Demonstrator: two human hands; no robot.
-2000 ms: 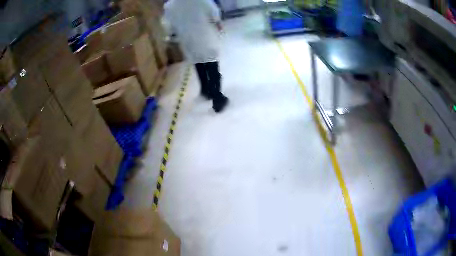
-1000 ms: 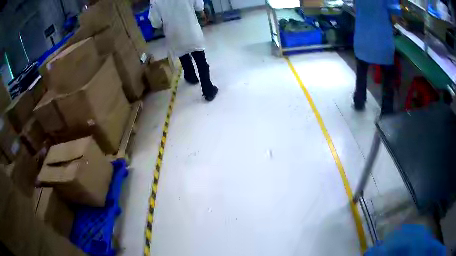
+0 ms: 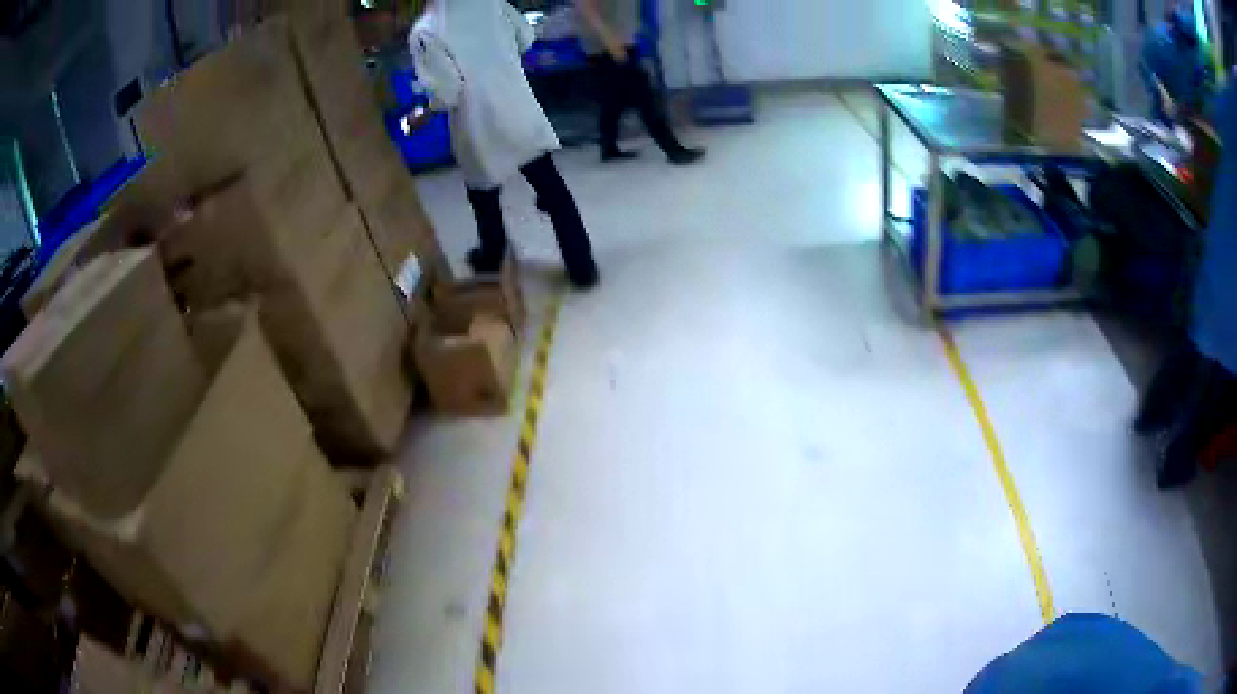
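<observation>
Neither of my hands is in the picture. A rounded blue shape, which looks like part of my sleeve (image 3: pixel 1085 658), shows at the bottom right edge, with no hand visible on it. Nearest on the left are stacked brown cartons (image 3: pixel 238 508) on a wooden pallet (image 3: pixel 364 583). A small open carton (image 3: pixel 468 363) sits on the floor at the far end of the stack, beside the yellow-black tape.
A person in a white coat (image 3: pixel 482 95) is ahead on the left, another person (image 3: pixel 627 82) beyond. A metal table (image 3: pixel 936 119) at right bears a carton, with a blue crate (image 3: pixel 1001 258) below. A person in blue (image 3: pixel 1214 312) is at the right edge. Yellow tape (image 3: pixel 997 454) marks the floor.
The view has moved forward along the aisle. The blue pallet and dark table have left view; the far metal table and cartons are nearer. Another person now shows beyond the white coat.
</observation>
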